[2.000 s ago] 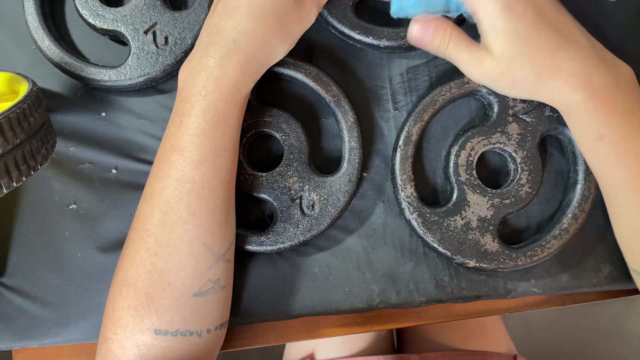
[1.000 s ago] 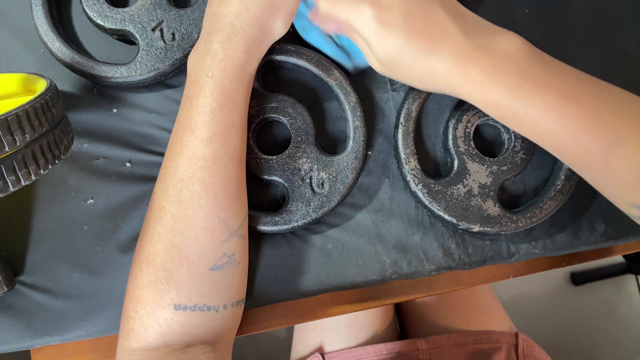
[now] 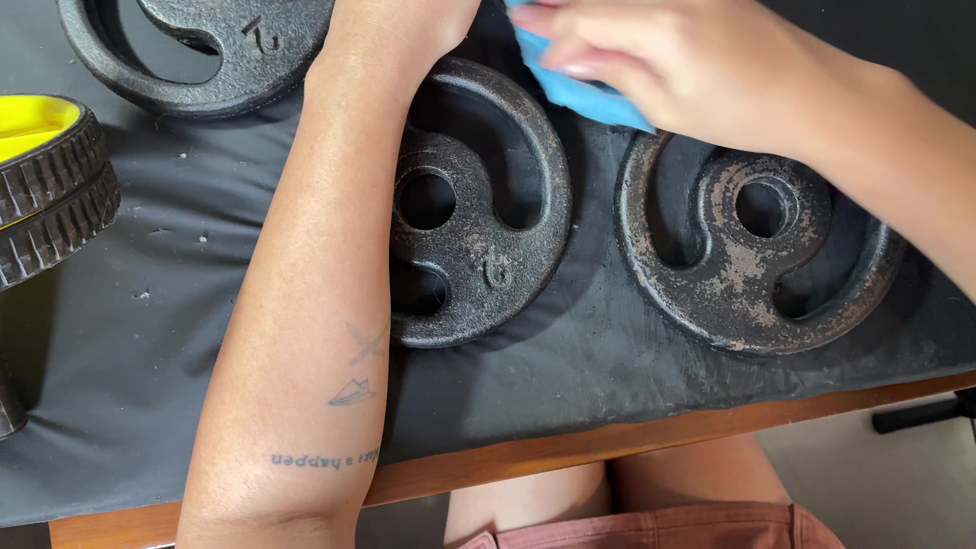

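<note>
My right hand [image 3: 648, 57] grips a blue cloth [image 3: 583, 95] just above the gap between two cast-iron weight plates; it is slightly blurred. The right plate [image 3: 743, 274] has worn, brownish patches. My left forearm crosses the left part of the middle plate [image 3: 526, 267]. Only the wrist end of my left hand [image 3: 412, 23] shows at the top edge; its fingers are out of frame. Another iron plate [image 3: 267, 69], marked with a numeral, lies at the upper left, beside my left wrist.
A black ribbed wheel with a yellow inside [image 3: 53, 183] stands at the left edge. Black sheeting [image 3: 183, 267] covers the table, whose wooden edge [image 3: 534, 457] runs along the front above my thighs. A dark bar [image 3: 915, 415] shows beyond the edge at the lower right.
My right hand, with the blue cloth, moved left from above the right plate, then slightly back right. Less of the top plate seen two seconds ago is in view.
</note>
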